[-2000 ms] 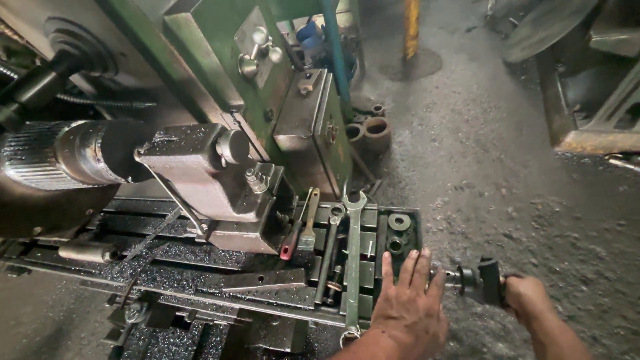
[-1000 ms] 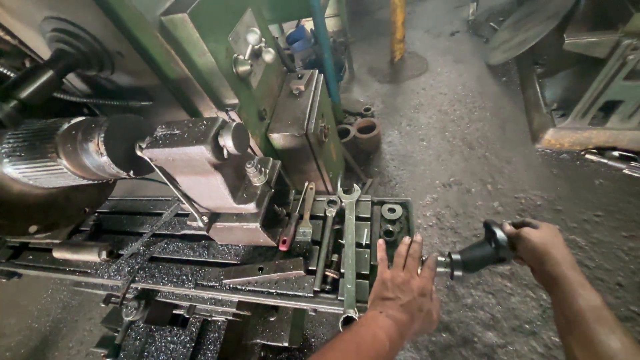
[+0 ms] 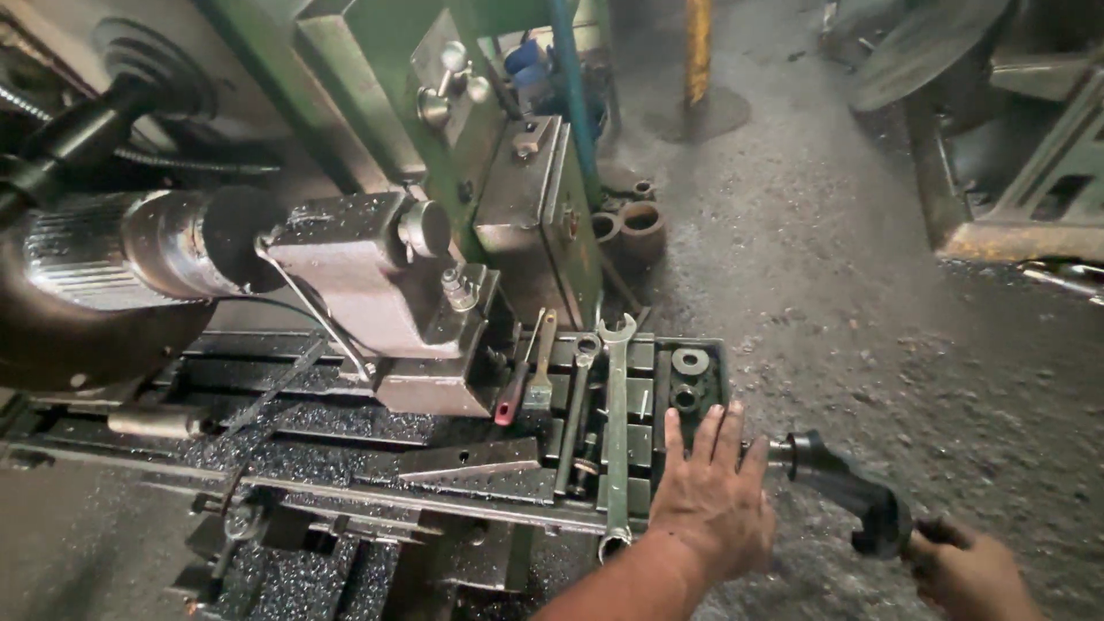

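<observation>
My left hand [image 3: 714, 500] lies flat with fingers spread on the right end of the milling machine table [image 3: 328, 483], beside a small tray with two washers or rings [image 3: 690, 362]. At the lower right, my right hand [image 3: 970, 565] is closed around the handle end of a black crank [image 3: 841, 483], whose shaft enters the table's end. Just left of my left hand lies a long combination wrench [image 3: 617, 423]. Next to it are a ring-ended wrench [image 3: 576, 423], a flat brush [image 3: 541, 371] and a red-handled screwdriver [image 3: 512, 392].
A tailstock-like fixture [image 3: 345, 276] stands on the table, with a toothed cylindrical workpiece [image 3: 95, 250] at its left. Metal chips cover much of the table. Behind are a green machine column [image 3: 509, 17] and metal rings [image 3: 642, 226] on the floor. A yellow post [image 3: 698, 52] stands farther back.
The crank has turned: its handle end, with my right hand on it, was higher one second ago and is now lower. My left hand has stayed at the table's end.
</observation>
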